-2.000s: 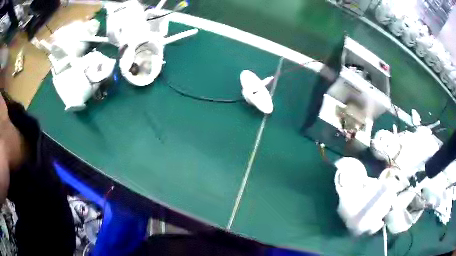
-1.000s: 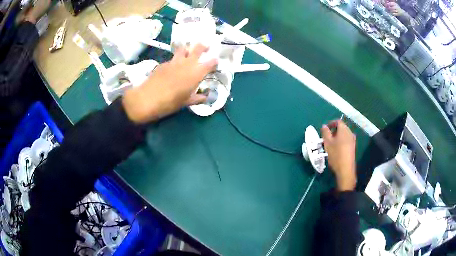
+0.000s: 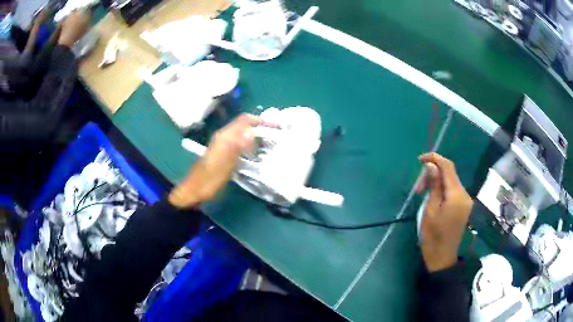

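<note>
A white camera housing (image 3: 286, 148) with a flat antenna pointing right lies on the green bench in front of me, slightly blurred. My left hand (image 3: 220, 157) grips its left side. A black cable (image 3: 352, 226) runs from the housing's lower edge to my right hand. My right hand (image 3: 443, 210) holds the white base disc (image 3: 422, 217), mostly hidden behind the fingers; a thin red wire rises above that hand.
White camera units (image 3: 195, 91) stand at the back left near cardboard (image 3: 125, 75). A metal screw feeder (image 3: 521, 179) and more white units (image 3: 496, 289) are at right. A blue bin (image 3: 94, 135) of white discs is below the near edge. Another person's hand (image 3: 74, 28) is at upper left.
My left hand has brought one housing nearer, away from the back group, and it is now turned over. My right hand has taken hold of the disc. The view has shifted.
</note>
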